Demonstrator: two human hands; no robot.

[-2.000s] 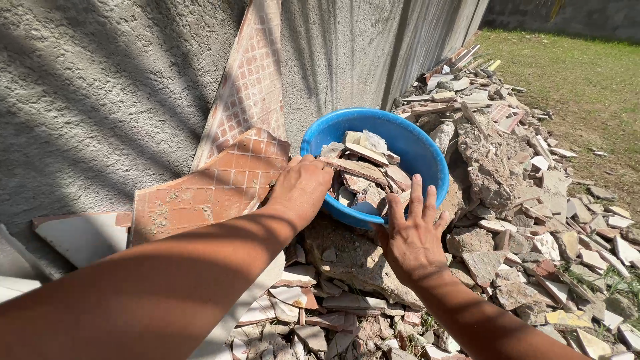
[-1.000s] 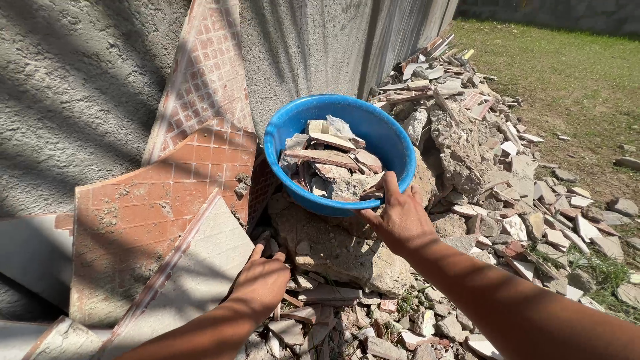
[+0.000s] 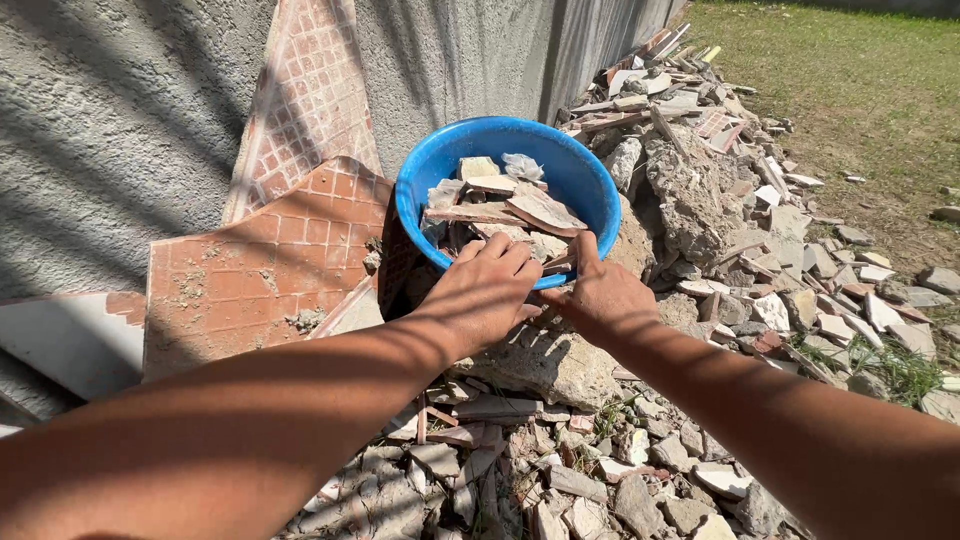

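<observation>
A round blue plastic basin point(image 3: 510, 135) holds broken tile pieces point(image 3: 546, 212) and a crumpled bit of clear plastic point(image 3: 523, 166). It rests on a concrete chunk point(image 3: 551, 367) beside the wall. My left hand point(image 3: 487, 289) lies over the basin's near rim, fingers bent onto the rubble inside; whether it grips a piece cannot be told. My right hand point(image 3: 604, 292) is on the near right rim, its index finger over the edge and its thumb outside below, gripping the basin.
Large broken tile slabs point(image 3: 262, 262) lean on the rough grey wall point(image 3: 112, 135) at left. A heap of rubble point(image 3: 787, 247) runs along the wall and across the foreground. Grass point(image 3: 847, 90) lies at upper right.
My left hand was down by the rubble and a leaning slab a second ago; it has risen to the basin's near rim. The right hand stays at the rim.
</observation>
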